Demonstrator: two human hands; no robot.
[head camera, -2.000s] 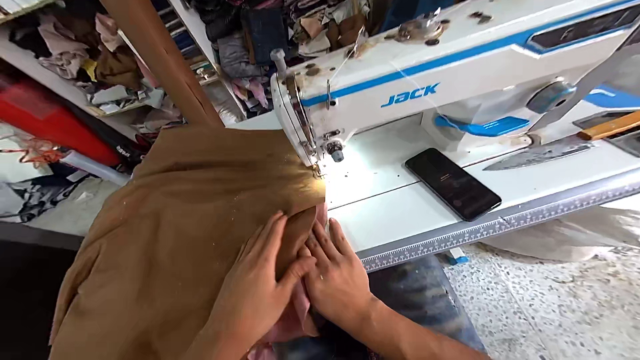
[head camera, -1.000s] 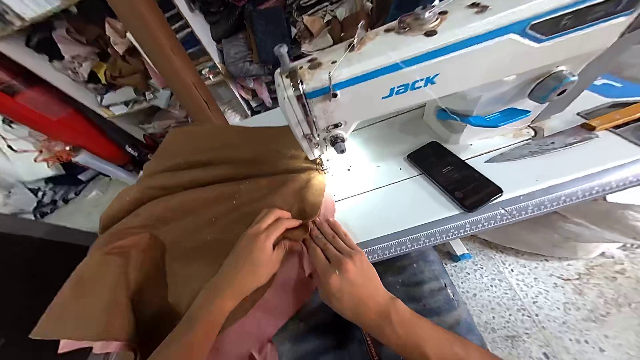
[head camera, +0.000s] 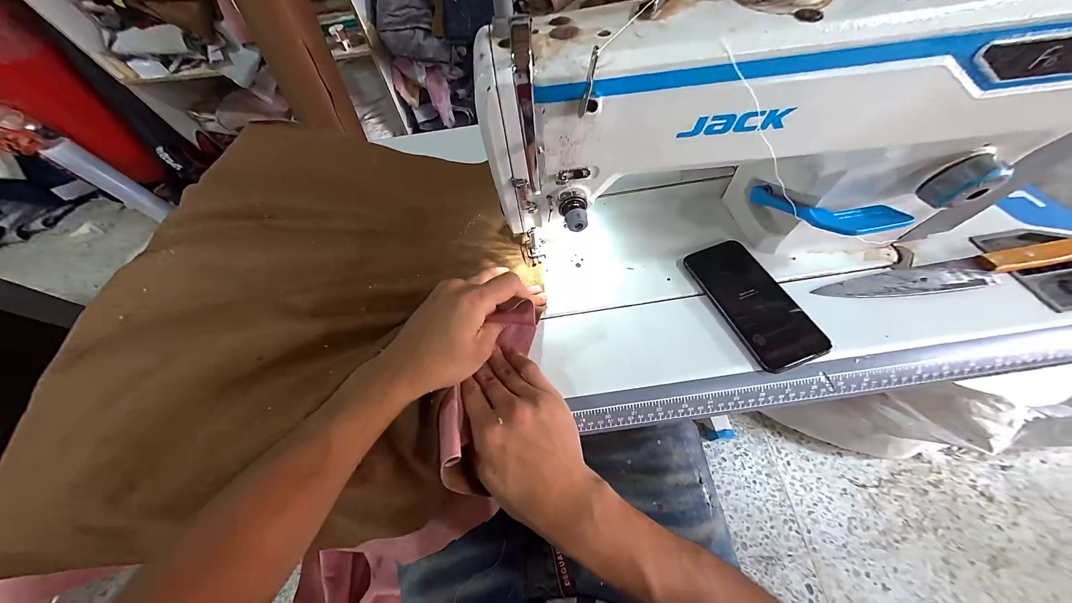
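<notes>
Brown fabric (head camera: 276, 335) spreads across the left side, its right edge running under the presser foot (head camera: 533, 251) of a white and blue Jack sewing machine (head camera: 636, 126). Pink fabric (head camera: 452, 427) shows beneath it and along the folded edge. Just in front of the foot, my left hand (head camera: 452, 331) grips the layered edge, with a pink fold raised beside its fingers. My right hand (head camera: 523, 419) lies below it, fingers together on the same edge, holding the cloth. The machine's light shines on the needle area; the needle tip cannot be made out.
A black phone (head camera: 758, 306) lies on the machine table (head camera: 645, 343), right of the hands. Beyond it is a knife (head camera: 909, 281) with a wooden handle. A measuring tape strip (head camera: 796, 381) follows the front edge. Shelves with heaped cloth and a brown post (head camera: 293, 63) stand behind.
My left hand has moved up along the cloth edge, closer to the presser foot. A pink fold now stands up between my hands. The brown fabric lies spread flatter at the left.
</notes>
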